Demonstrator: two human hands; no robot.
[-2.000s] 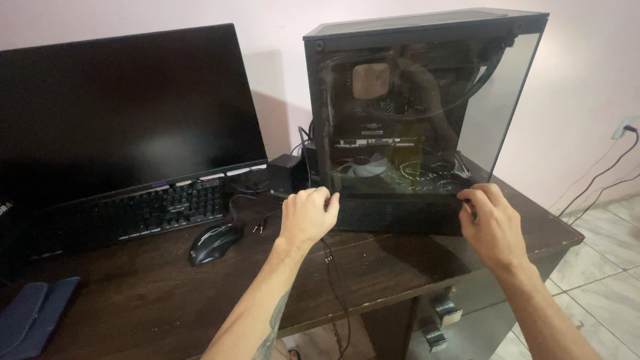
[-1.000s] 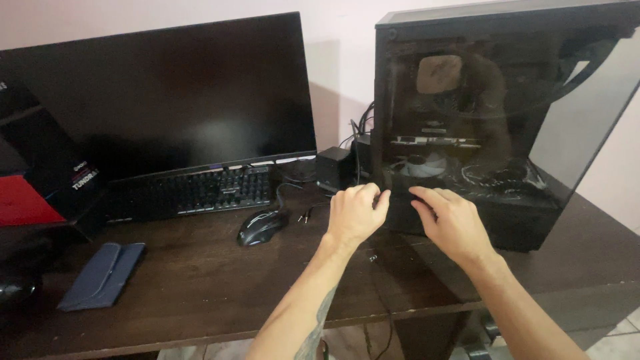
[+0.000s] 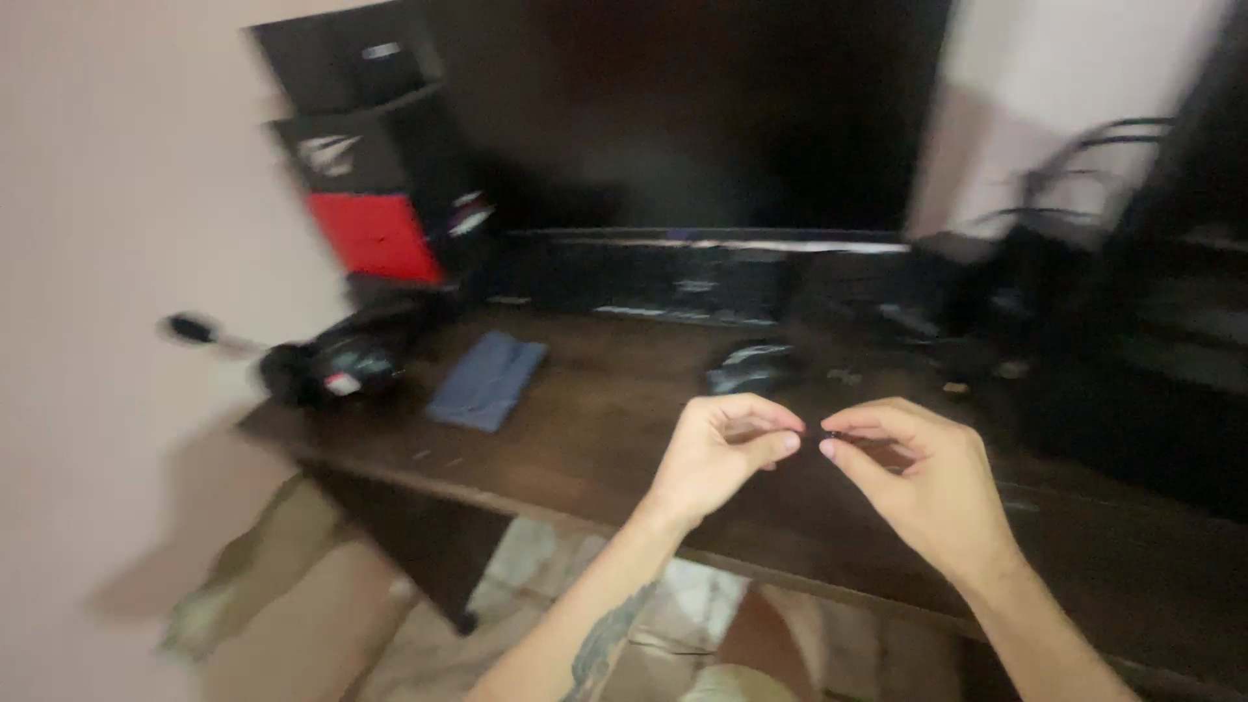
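My right hand [image 3: 916, 468] pinches a small dark object [image 3: 831, 436] between thumb and fingertips; blur hides what it is. Facing it a short gap away, my left hand [image 3: 731, 444] has thumb and fingertips drawn close together, and I cannot tell whether something small is between them. Both hands are above the dark wooden desk [image 3: 604, 390]. Just beyond them lies a black computer mouse [image 3: 751, 366]. Behind that is a black keyboard [image 3: 682, 283], below a large dark monitor [image 3: 682, 117]. A few tiny things [image 3: 955, 388] lie on the desk to the right.
A folded blue cloth or pouch [image 3: 487, 380] lies left of the mouse. A black headset with a microphone [image 3: 341, 366] rests at the desk's left end, near stacked black and red boxes [image 3: 375, 234]. Black cables [image 3: 1053, 185] and the dark computer case [image 3: 1180, 322] stand at right.
My hands have left the front of the computer case and come close together over the desk. The view has swung far to the left.
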